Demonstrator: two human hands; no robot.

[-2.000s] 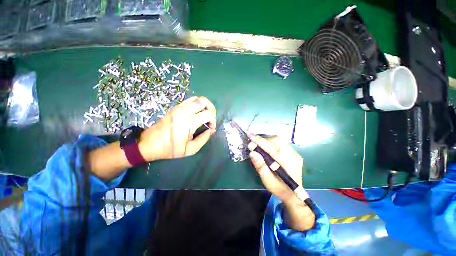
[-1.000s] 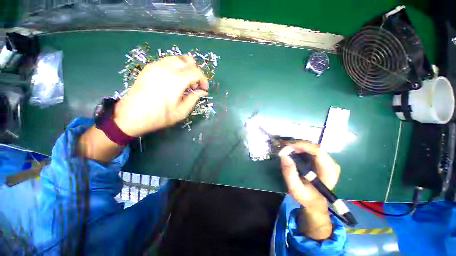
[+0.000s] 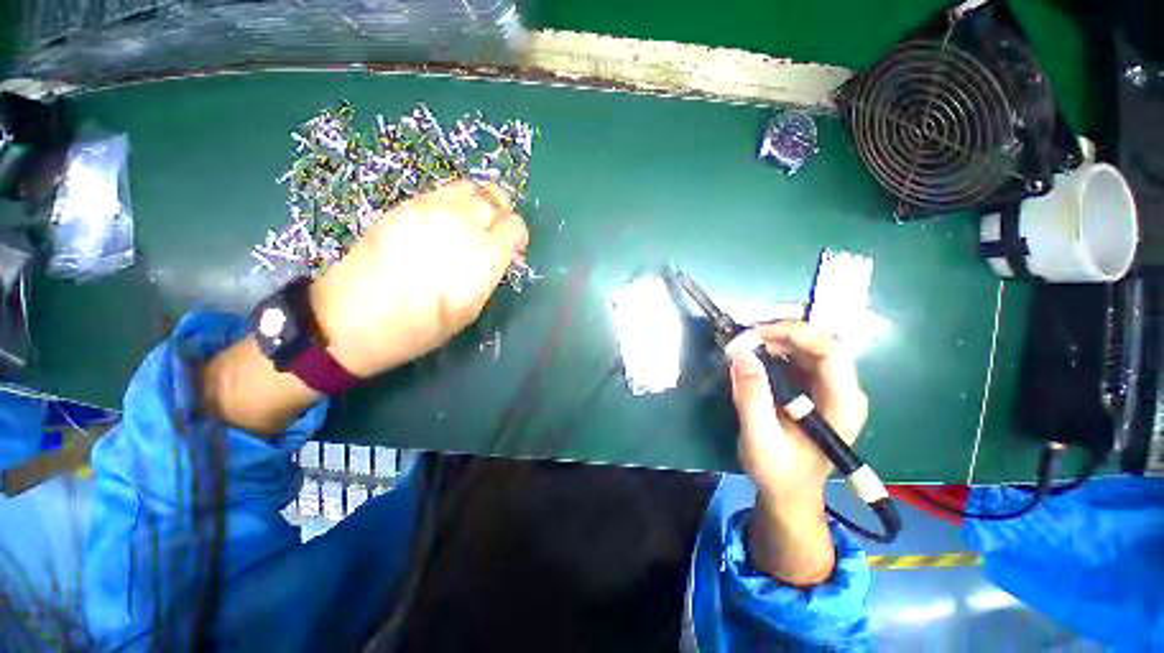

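Note:
My right hand (image 3: 798, 408) holds the black soldering iron (image 3: 827, 440) like a pen, its tip pointing up and left, just right of the circuit board. The circuit board (image 3: 647, 334) is a small silvery-white rectangle lying on the green mat, bright with glare. My left hand (image 3: 421, 274), with a watch on a maroon strap, is at the lower right edge of the pile of small components (image 3: 370, 172). Its fingers are curled and its fingertips are partly hidden, so whether it holds a component cannot be told.
A second white board or stack (image 3: 840, 291) lies right of the iron. The round watch (image 3: 789, 140), fan (image 3: 929, 128) and white cup (image 3: 1091, 223) are at upper right. A clear bag (image 3: 92, 211) lies at left. Plastic trays (image 3: 268, 36) stand at upper left. A blue sleeve shows at lower right.
My left hand has moved from near the board to the component pile. The iron's tip has moved off the board to its right. The camera view has also shifted.

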